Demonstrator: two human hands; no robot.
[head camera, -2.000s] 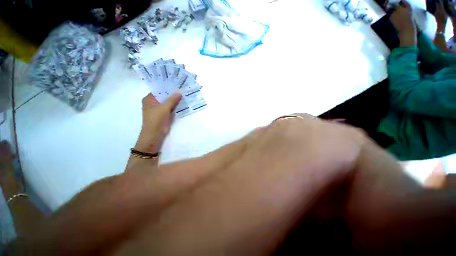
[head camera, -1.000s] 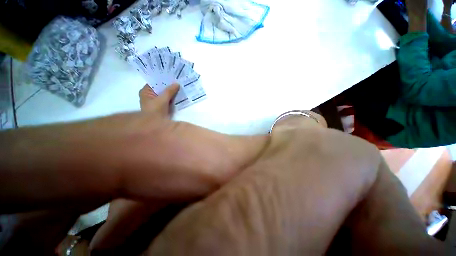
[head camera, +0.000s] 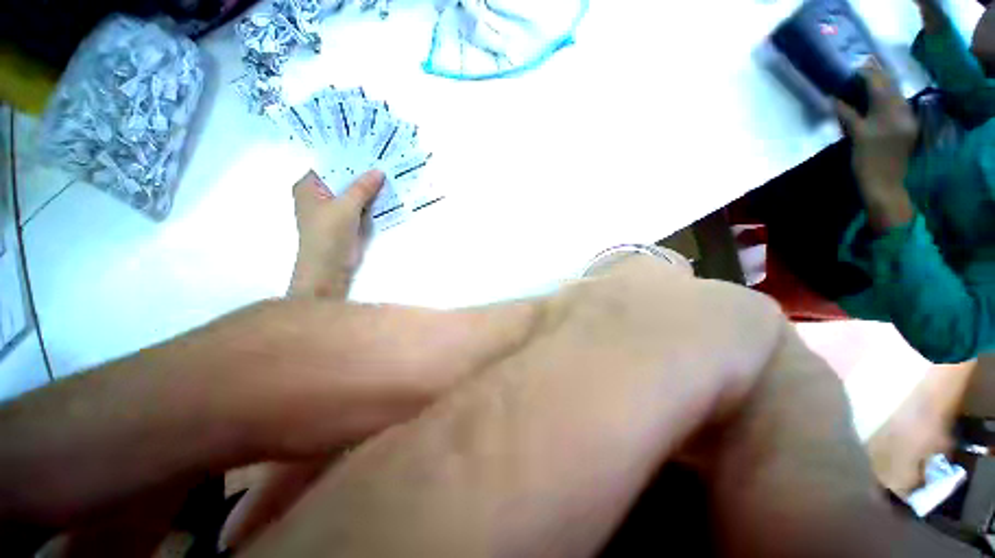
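Note:
My left hand (head camera: 330, 223) is shut on a fan of white printed cards (head camera: 355, 147), thumb on top, above the white tabletop (head camera: 524, 164). The cards have fine print and dark stripes. Large blurred bare limbs fill the foreground and hide the forearm below my left hand. A wrist with a thin bracelet (head camera: 638, 256) shows at the table's front edge. I cannot make out my right hand. A heap of short whitish cables (head camera: 273, 49) lies just beyond the cards.
A bulging clear bag of cables (head camera: 131, 114) stands at the left. A crumpled white cloth with blue edge (head camera: 496, 44) lies at the back. At the right, a person in green sleeves (head camera: 916, 273) holds a black object (head camera: 824, 49) over the table. Something yellow shows at the far left.
The table items sit slightly higher and further left in view. The fan stays in my left hand. The neighbour's hand now holds a black object further left. A limb has swung in across my left forearm.

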